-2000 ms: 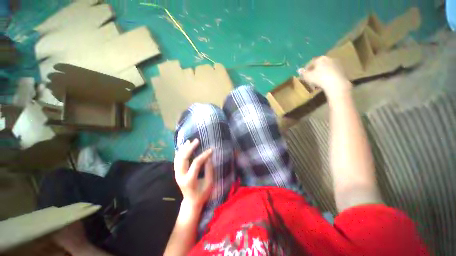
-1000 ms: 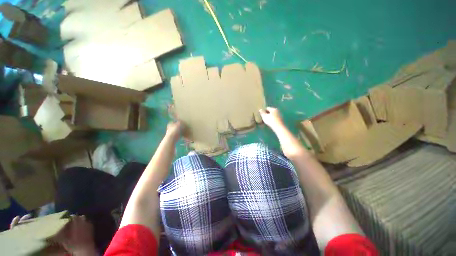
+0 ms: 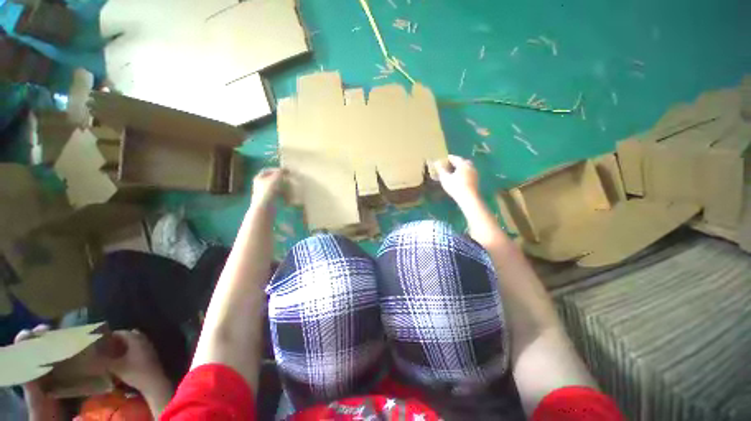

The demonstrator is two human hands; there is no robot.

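Note:
A flat tan box blank with notched edges and flaps lies just ahead of my plaid-covered knees. More cardboard shows under its near edge. My left hand grips the blank's left edge. My right hand grips its right edge, near the lower right corner. The fingertips of my left hand are partly hidden. Both of my arms reach forward, one on each side of my knees.
A folded box with an open lid lies at the right, by a tall stack of blanks. Loose blanks and another open box lie ahead left. Another person's hands hold a box at lower left.
My right hand has come from the folded box at the right to the blank. My left hand has left my knee and gripped it too. Lately the blank has shifted slightly forward in view.

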